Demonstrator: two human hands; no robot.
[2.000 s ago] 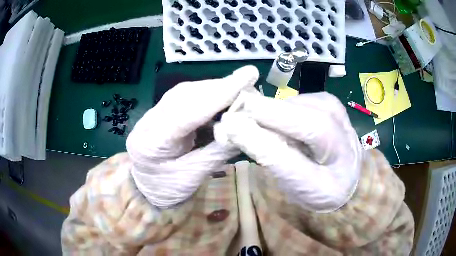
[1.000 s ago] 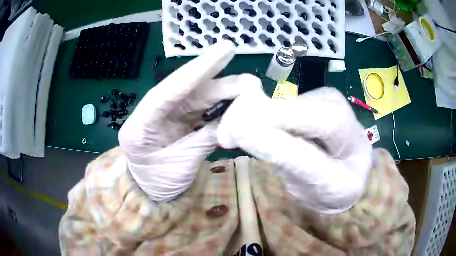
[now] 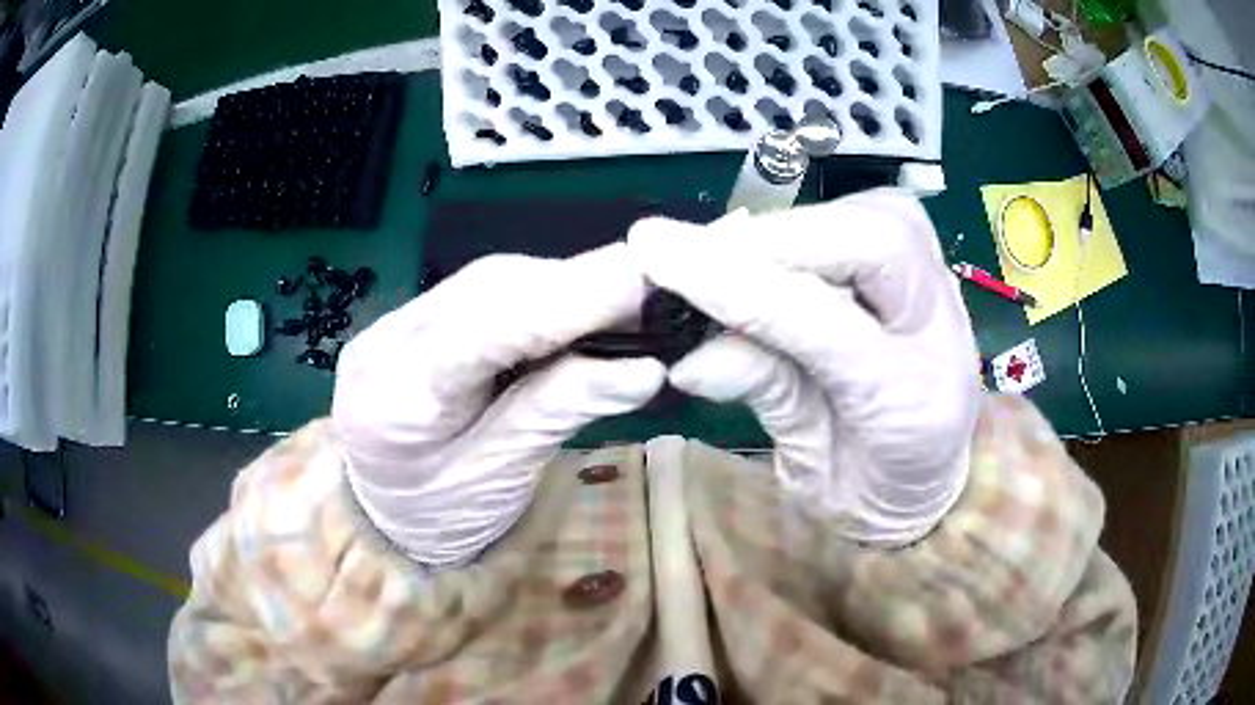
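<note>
A small glossy black housing [image 3: 674,321] is held between the fingertips of both white-gloved hands, in front of the chest. My left hand [image 3: 489,393] grips it from the left with thumb and fingers. My right hand [image 3: 840,351] holds it from the right, index finger above and thumb below. The fingers cover part of the housing, so its full shape is hidden. A black mat [image 3: 482,234] lies on the bench behind my hands.
A white foam tray [image 3: 688,142] with black units is at the back. A metal-capped bottle [image 3: 774,172] stands below it. A black tray [image 3: 296,152], loose black parts [image 3: 328,303] and a white case [image 3: 245,328] are at left. A pink-red pen [image 3: 994,282] and yellow paper [image 3: 1101,262] are at right.
The black housing now shows between both sets of fingertips. My left fingers have come down and closed towards my right hand. My right hand has opened from its curled pose around the housing.
</note>
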